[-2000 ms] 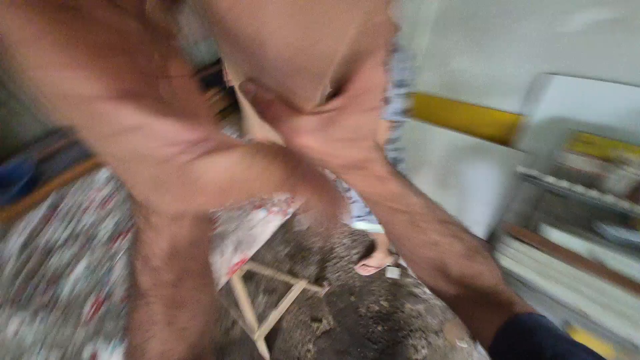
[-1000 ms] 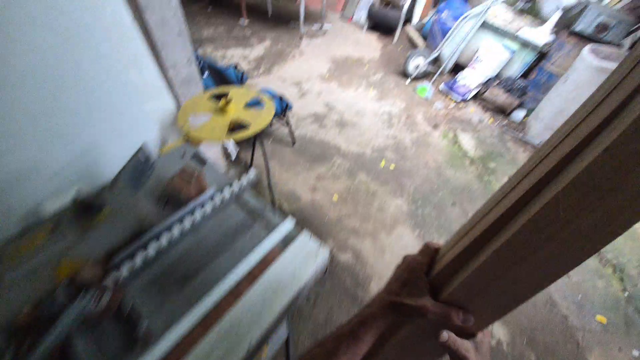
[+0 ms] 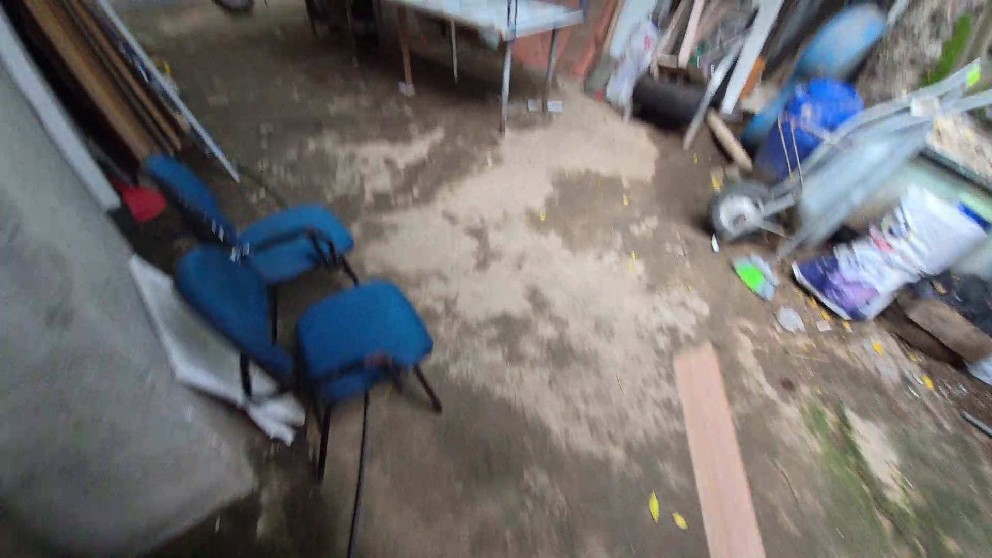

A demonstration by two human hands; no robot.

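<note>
Neither my left hand nor my right hand shows in the head view. A long, flat wooden board [image 3: 719, 457] reaches into the picture from the bottom edge, right of the middle, with its far end over the concrete floor [image 3: 542, 310]. Whatever holds its near end is outside the picture. To the left are blue padded chairs [image 3: 364, 333] with dark metal legs. The picture is somewhat blurred.
A grey wall [image 3: 101, 349] runs along the left, with boards [image 3: 93, 70] leaning beyond it. A light-topped table [image 3: 496, 15] stands at the back. On the right are a wheelbarrow [image 3: 852, 186], a blue barrel [image 3: 821, 116] and a white and purple sack [image 3: 891, 256]. A dark cable [image 3: 360, 473] crosses the floor.
The view has swung toward the yard. The hand seen at the wooden piece one second ago is out of view, and the yellow disc and machine at the left no longer show.
</note>
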